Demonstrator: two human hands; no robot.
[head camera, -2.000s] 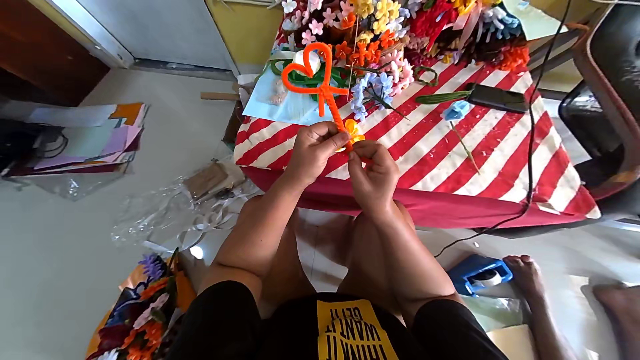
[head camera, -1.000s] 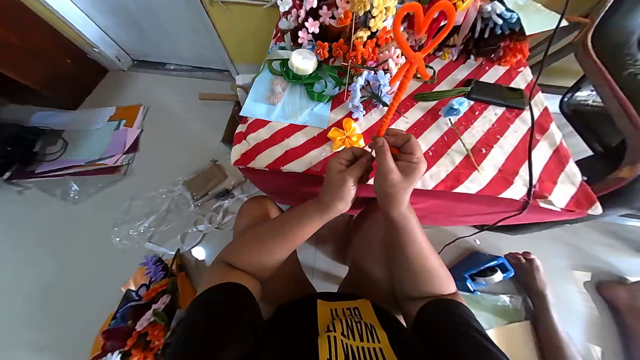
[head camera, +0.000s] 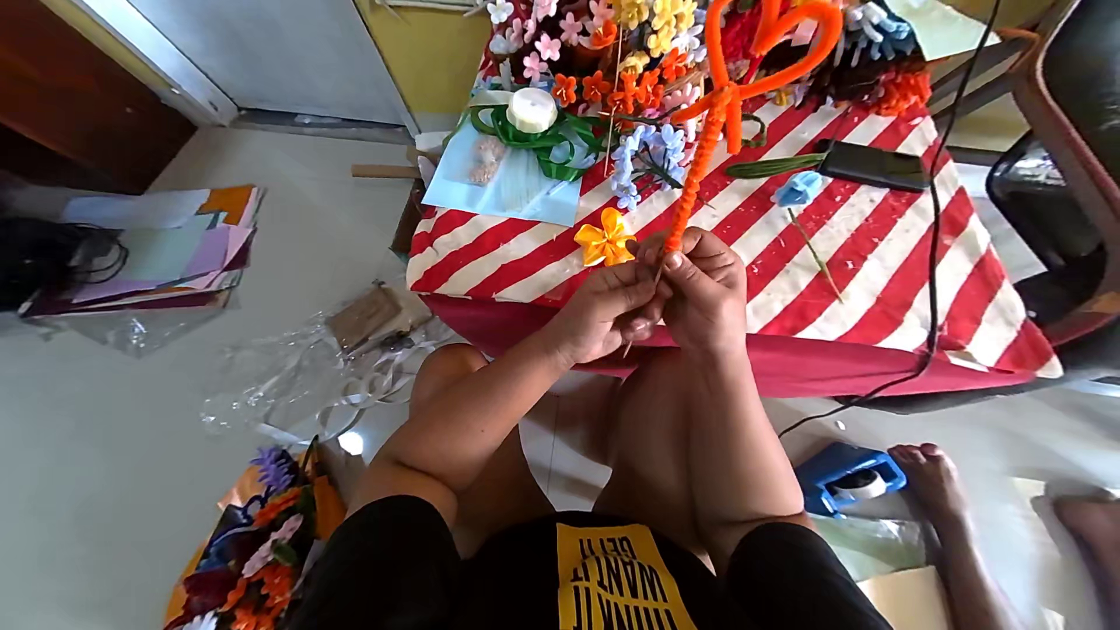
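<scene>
An orange pipe-cleaner heart with a twisted stem (head camera: 700, 166) rises from my two hands, over the near part of the striped table. My right hand (head camera: 709, 284) pinches the low end of the twisted stem. Against it, my left hand (head camera: 617, 306) grips a thin stick (head camera: 627, 348), whose tip pokes out below the fingers. Just beyond my left hand, a yellow-orange ribbon flower (head camera: 604, 237) shows over the cloth; whether it touches the fingers I cannot tell. The fingertips partly hide where stem and stick meet.
The table with its striped cloth (head camera: 525, 262) bears pipe-cleaner flowers (head camera: 647, 157), green ribbon (head camera: 560, 144), a white roll (head camera: 531, 110), a blue flower (head camera: 798, 189) and a black phone (head camera: 875, 165). A black cable (head camera: 934, 262) crosses the right side. A blue tape dispenser (head camera: 844, 477) sits on the floor beside a person's foot (head camera: 932, 472).
The orange heart has moved right from its place two seconds ago, above the blue paper. Both hands have shifted slightly right, and the ribbon flower now shows left of them.
</scene>
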